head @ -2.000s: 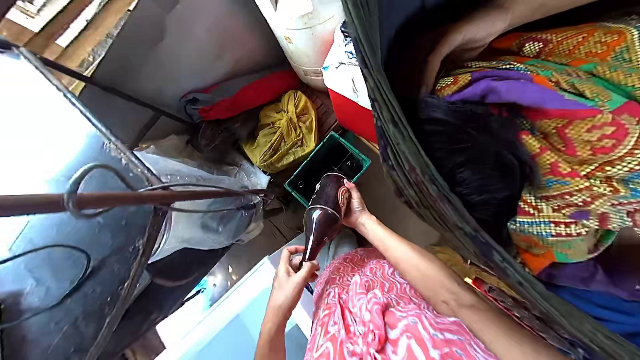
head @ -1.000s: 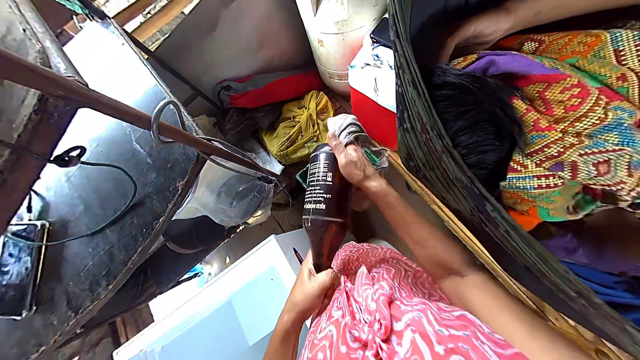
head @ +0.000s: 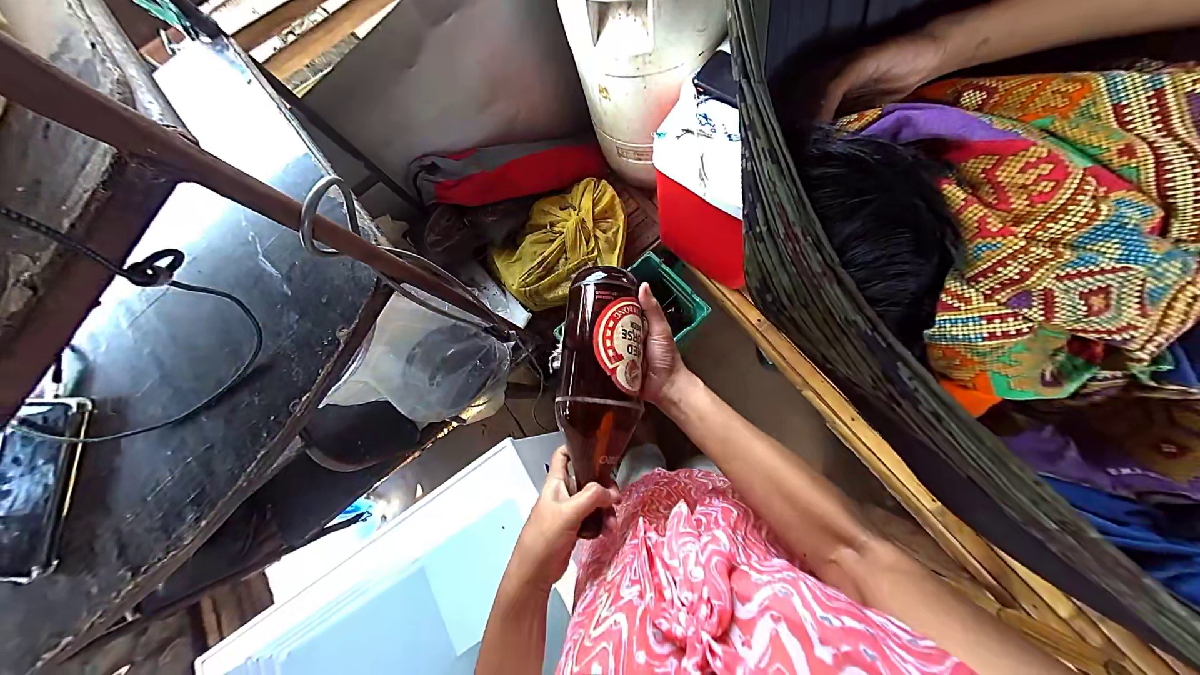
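Observation:
A brown glass bottle (head: 591, 375) with a round red and white label is held between my two hands, its base up and away from me and its neck down toward me. My left hand (head: 567, 511) is closed around the neck. The fingers of my right hand (head: 661, 352) grip the body near the base, from the right side. Behind the bottle, partly hidden, stands a green plastic crate (head: 689, 305).
A tied yellow bag (head: 572, 239), a red box (head: 698, 230) and a white plastic container (head: 623, 84) stand beyond. A metal rod (head: 253, 202) crosses at left above a dark surface. On the right, a person lies in a hammock (head: 797, 234). A white lidded box (head: 375, 581) is below left.
A white cloth in my right hand one second ago is no longer visible there. The bottle has turned, so its round label now shows instead of the printed lines.

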